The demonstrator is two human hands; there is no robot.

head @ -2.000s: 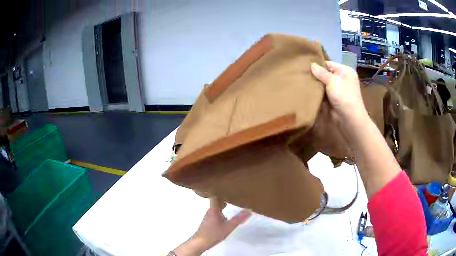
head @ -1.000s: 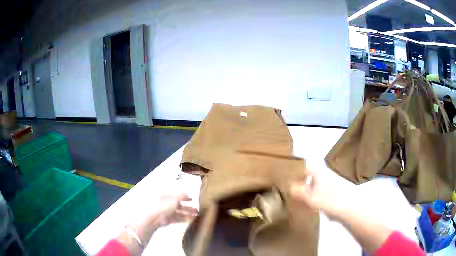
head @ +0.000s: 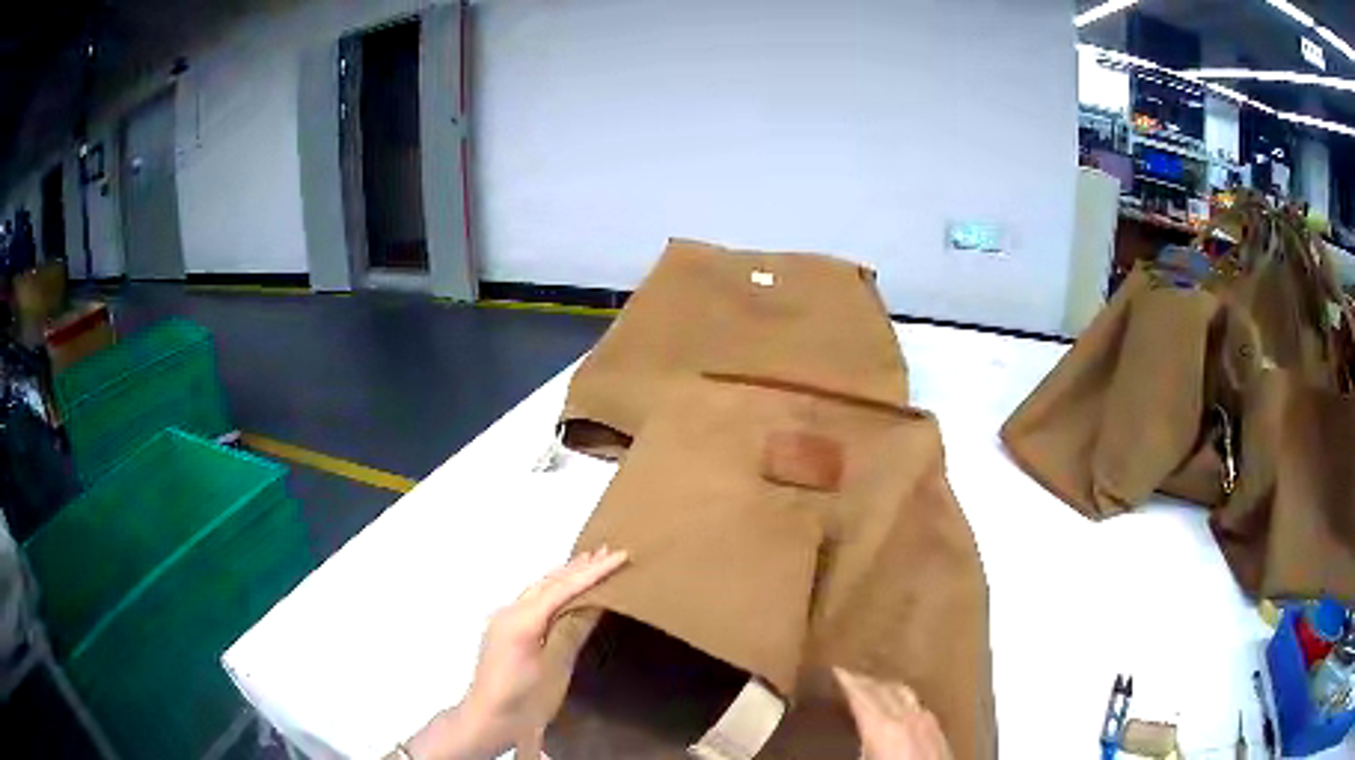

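Note:
A brown tote bag (head: 699, 505) lies on the white table with its dark open mouth towards me. A small reddish-brown leather patch (head: 803, 460) faces up on its panel. A pale strap or tab (head: 742, 720) shows at the mouth's edge. My left hand (head: 520, 653) is at the left edge of the mouth, fingers over the panel; its thumb is hidden. My right hand (head: 892, 720) rests on the panel at the lower right, fingers extended, partly cut off by the bottom edge.
Another brown bag (head: 758, 330) with a small pale label lies directly ahead. More brown bags (head: 1152, 386) are piled at the right. A blue tray (head: 1308, 690) with bottles, a dark pronged tool (head: 1116, 713) and a tan block (head: 1150, 738) are at the lower right. Green bins (head: 164, 520) stand left.
The bag, first held up with its base showing, has come down onto the table. Its mouth now faces me and the leather patch is visible. Both hands have moved to the near end.

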